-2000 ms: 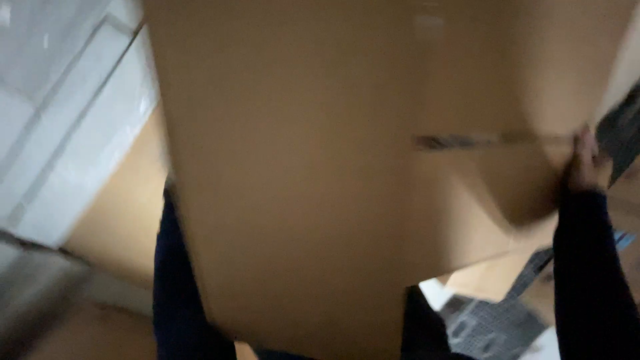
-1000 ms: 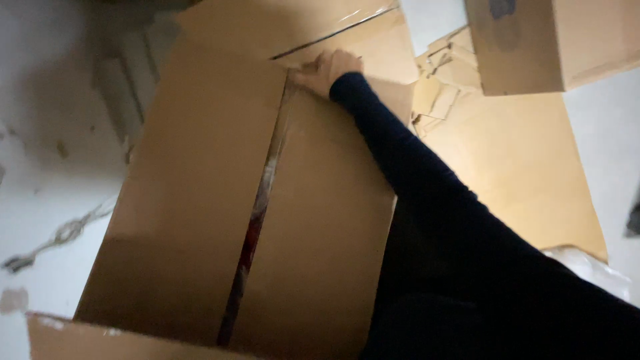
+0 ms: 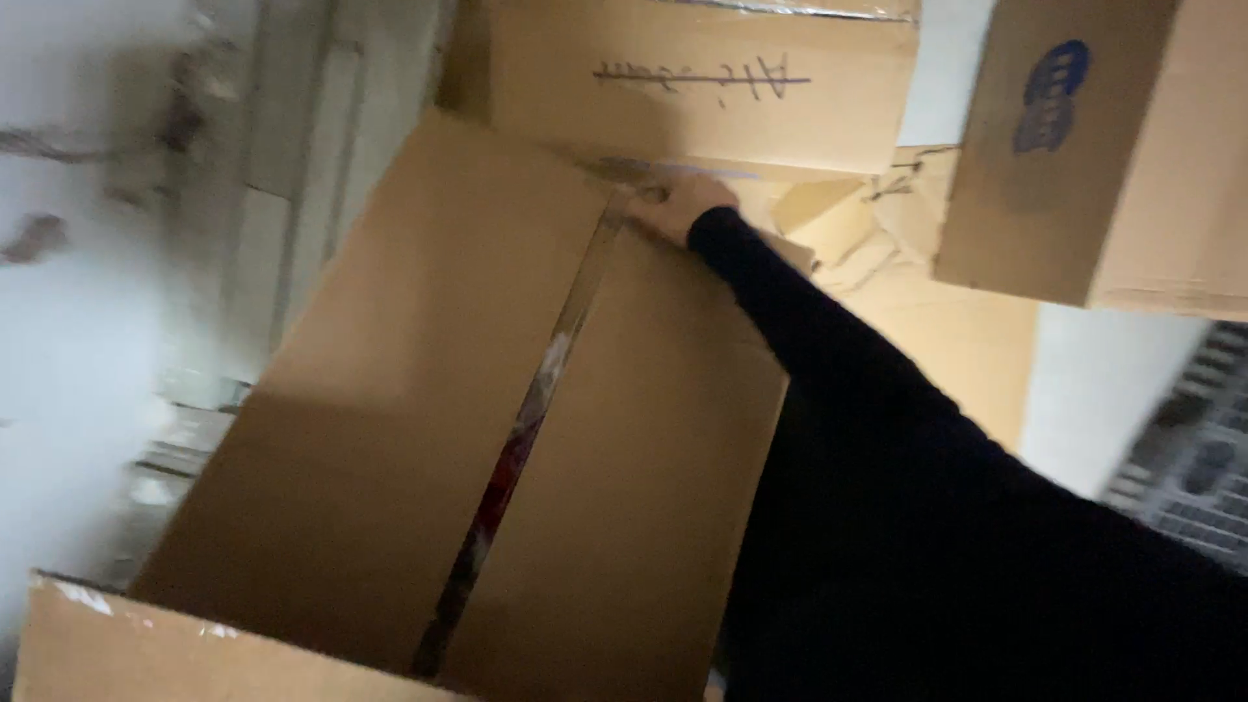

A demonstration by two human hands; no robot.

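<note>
A large cardboard box (image 3: pixel 390 390) fills the middle of the view. Two of its flaps lie side by side, and a narrow gap between them shows something dark and reddish inside. My right hand (image 3: pixel 682 205), in a dark sleeve, grips the flap edges at the far end of that gap. An end flap (image 3: pixel 195 653) stands out at the near left. Just beyond my hand is another cardboard panel (image 3: pixel 702 88) with handwriting and clear tape along its top. My left hand is out of view.
A cardboard box (image 3: pixel 1053 146) with a blue printed mark stands at the upper right. Flattened cardboard (image 3: pixel 975 341) lies beneath it. Pale boards or panels (image 3: pixel 292 175) are at the left, and a dark grid-like item (image 3: pixel 1199 458) is at the right edge.
Two seconds ago a hand was at the right side of a broad cardboard panel; now my right hand is at the far end of the flaps' gap. The view has shifted.
</note>
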